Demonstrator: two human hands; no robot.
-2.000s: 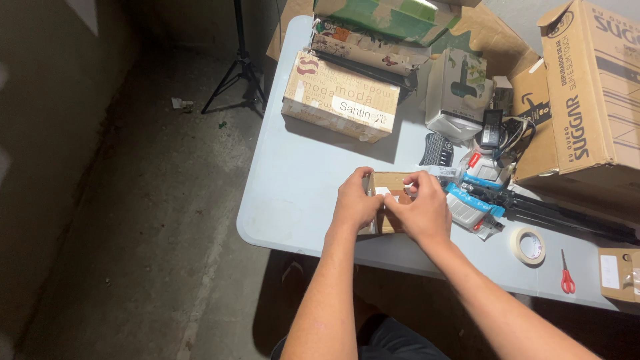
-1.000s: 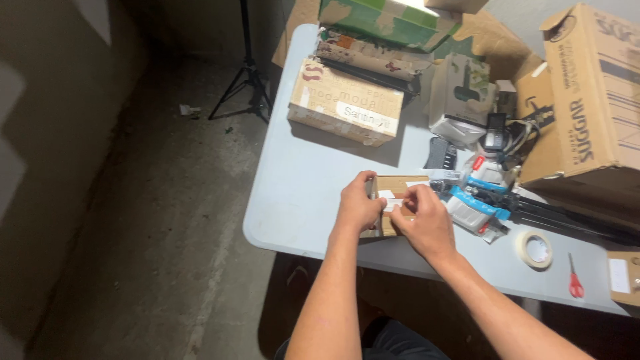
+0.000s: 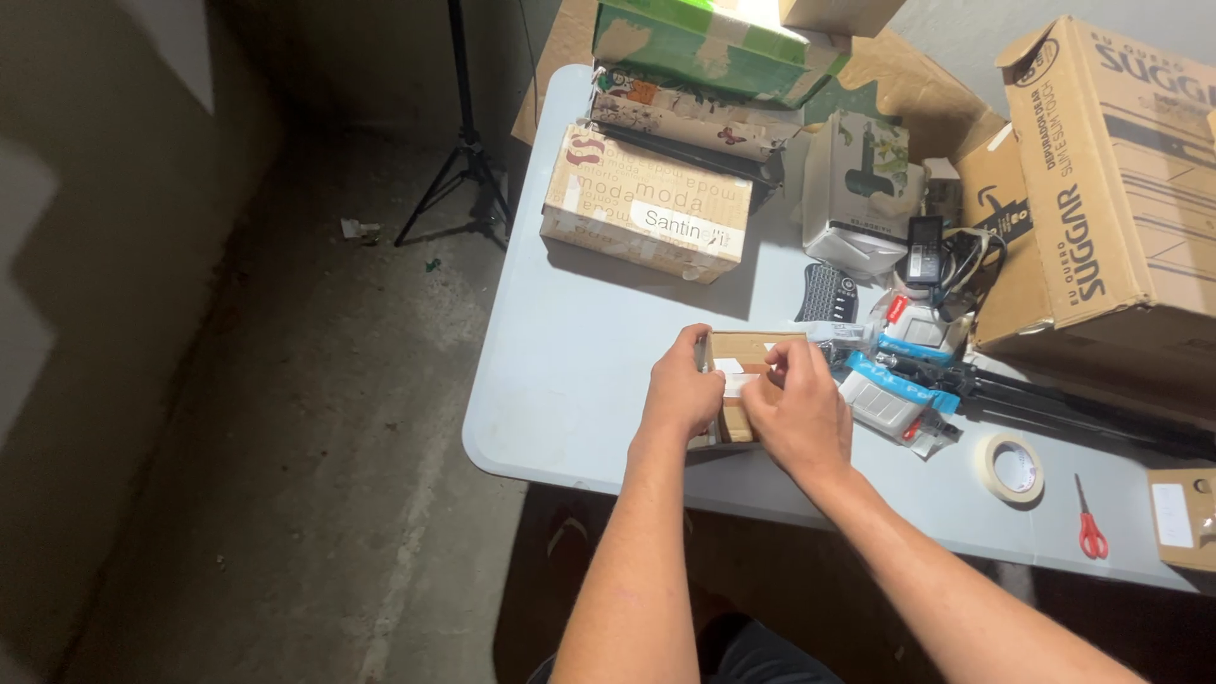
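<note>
A small brown cardboard box (image 3: 737, 427) with white paper or tape pieces (image 3: 736, 382) on it lies near the front edge of the light grey table (image 3: 570, 399). My left hand (image 3: 682, 385) grips the box's left side, thumb over its top. My right hand (image 3: 801, 404) is at the box's right half, its fingers bent and thumb at the white piece; whether they pinch it is hidden. Right of my right hand lie plastic-wrapped white items with blue bands (image 3: 888, 399). Farther right are a roll of masking tape (image 3: 1009, 468) and red-handled scissors (image 3: 1091, 532).
Behind stand a printed shoe box (image 3: 646, 204), a green box (image 3: 698, 52) and a white box (image 3: 860, 190). A mini keyboard (image 3: 826, 293), a power adapter (image 3: 924, 252) and a folded black tripod (image 3: 1064, 404) lie to the right, beside a large carton (image 3: 1092, 190). A tripod (image 3: 467, 142) stands on the floor.
My right hand's fingers have shifted slightly over the small box. My left hand stays on its left side.
</note>
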